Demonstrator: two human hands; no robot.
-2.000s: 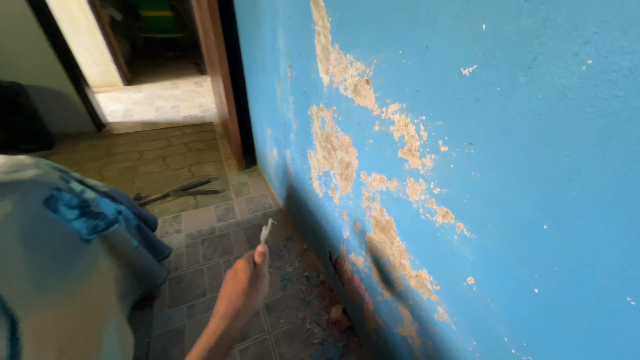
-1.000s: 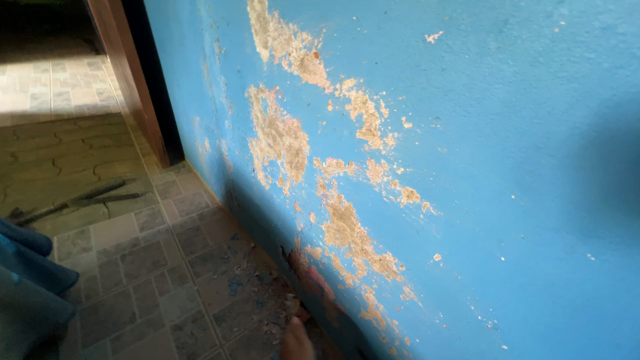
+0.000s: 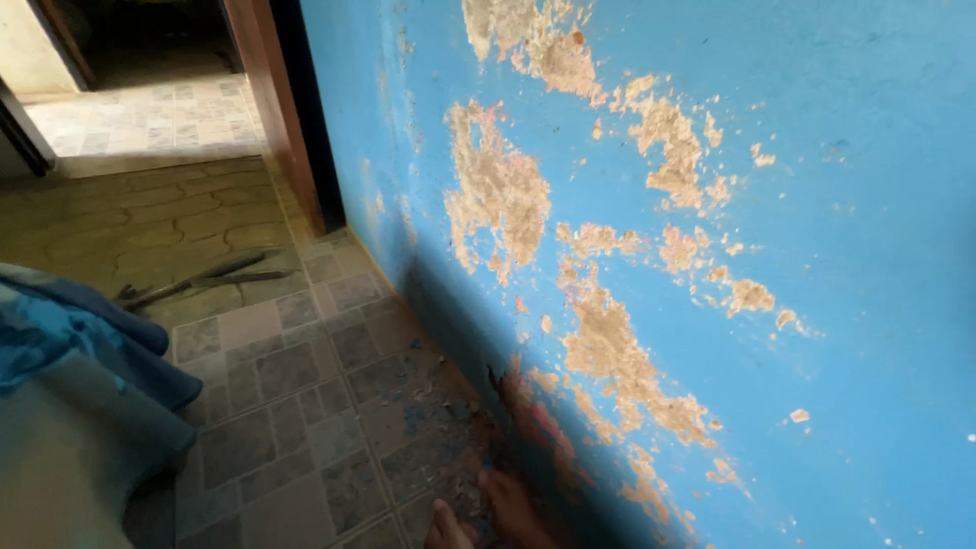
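At the bottom edge, my left hand is low over the tiled floor, mostly cut off by the frame. What looks like my right hand is just beside it, close to the foot of the blue wall. Both are dim and blurred, so whether they hold anything cannot be told. Flakes of paint and plaster litter the tiles in front of them. Above, the wall has rough bare patches where beige plaster shows, with some pink paint at their edges. A dark crack or chip marks the shaded lower wall.
Draped blue and pale cloth hangs at the left. Dark sticks or branches lie on the paving beyond the tiles. A brown wooden door frame stands at the wall's far end, with a lit tiled floor beyond.
Two seconds ago a raised hand held a small pale object above the floor; that object is not distinguishable now. Two hand-like shapes now show low at the bottom edge.
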